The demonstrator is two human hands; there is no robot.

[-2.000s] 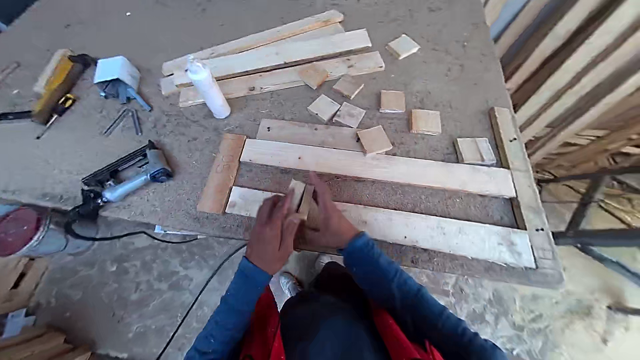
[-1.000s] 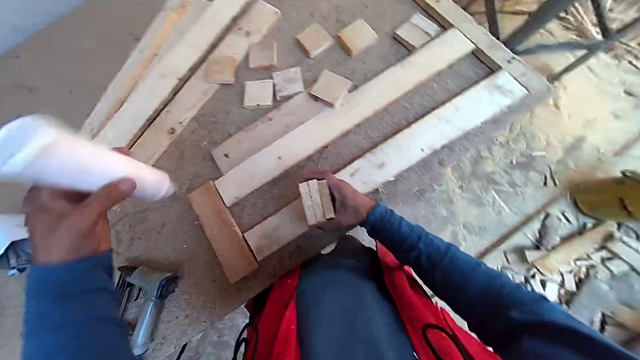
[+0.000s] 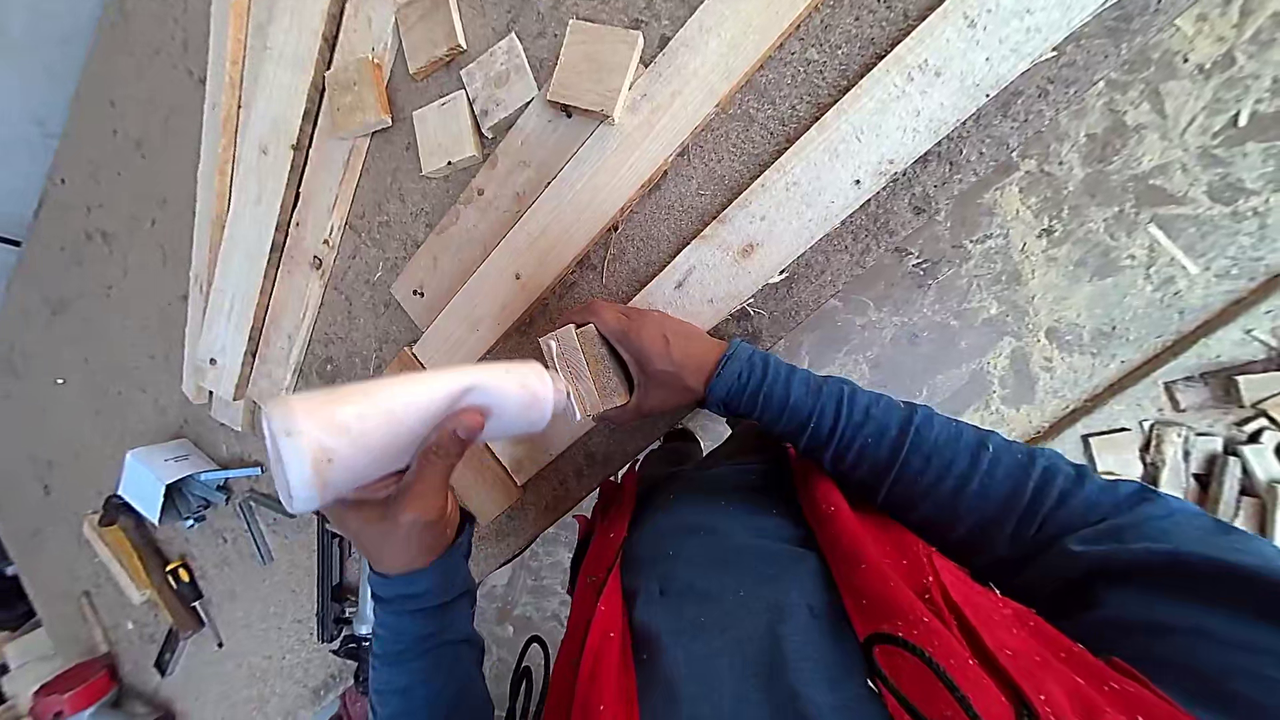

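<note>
My left hand (image 3: 410,500) grips a white plastic squeeze bottle (image 3: 400,425), held on its side with the nozzle end pointing right. That end meets the edge of a stack of small wooden blocks (image 3: 585,370), where a whitish wet streak shows. My right hand (image 3: 655,355) holds the stack together from the right. Below the hands, two long wooden slats, the upper slat (image 3: 600,200) and the lower slat (image 3: 800,210), run up to the right. Their near ends lie by a short wooden crosspiece (image 3: 485,485), partly hidden by the bottle and my left hand.
Loose square wooden blocks (image 3: 500,82) lie above the slats. More long boards (image 3: 265,200) lie at the upper left. A box of staples (image 3: 170,475), a hammer (image 3: 150,570), a screwdriver (image 3: 190,590) and a nail gun (image 3: 345,600) are at the lower left. Wood offcuts (image 3: 1210,450) are on the right.
Two seconds ago both hands were together on the blocks and the bottle stood on the table. My left hand has since taken the bottle and brought it right, against the blocks. The view has turned.
</note>
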